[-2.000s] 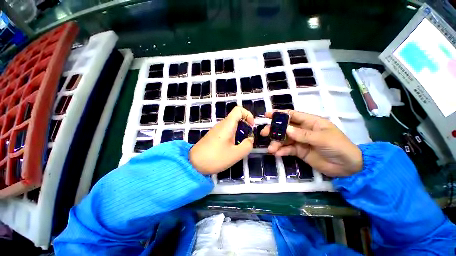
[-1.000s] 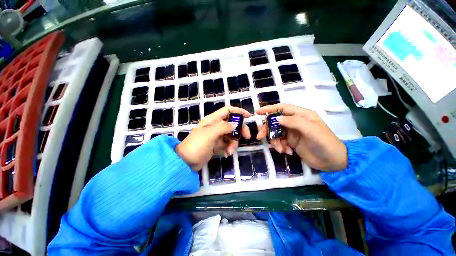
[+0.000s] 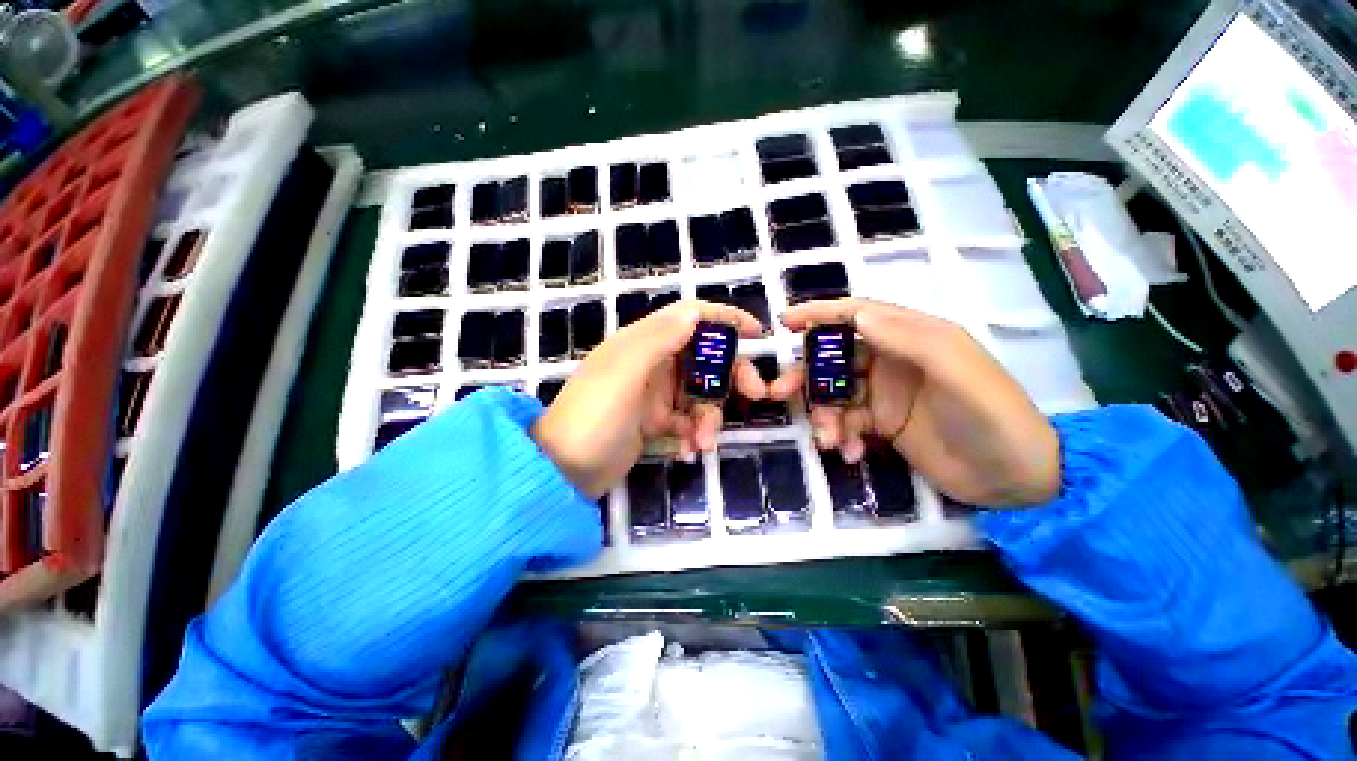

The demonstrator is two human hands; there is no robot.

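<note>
My left hand (image 3: 633,390) holds a small black smartwatch body (image 3: 710,363) upright, its face lit with white and purple text. My right hand (image 3: 926,390) holds a second smartwatch body (image 3: 831,366), lit with text and small red and green marks. The two bodies are side by side, apart, above the white foam tray (image 3: 975,305). The tray's pockets hold many dark units, mostly in pairs; some pockets at the right and one in the back row show no unit. My hands and sleeves hide part of the tray.
A red-orange tray (image 3: 92,298) leans at the left against white trays (image 3: 223,298) with a dark layer between. At the right are a tester (image 3: 1265,156) with a lit screen, a white packet (image 3: 1083,245) with a reddish-brown item, cables and small dark units (image 3: 1202,399).
Both bodies were closer together two seconds ago, the left one tilted. They are now apart and upright, and their displays show more lit text.
</note>
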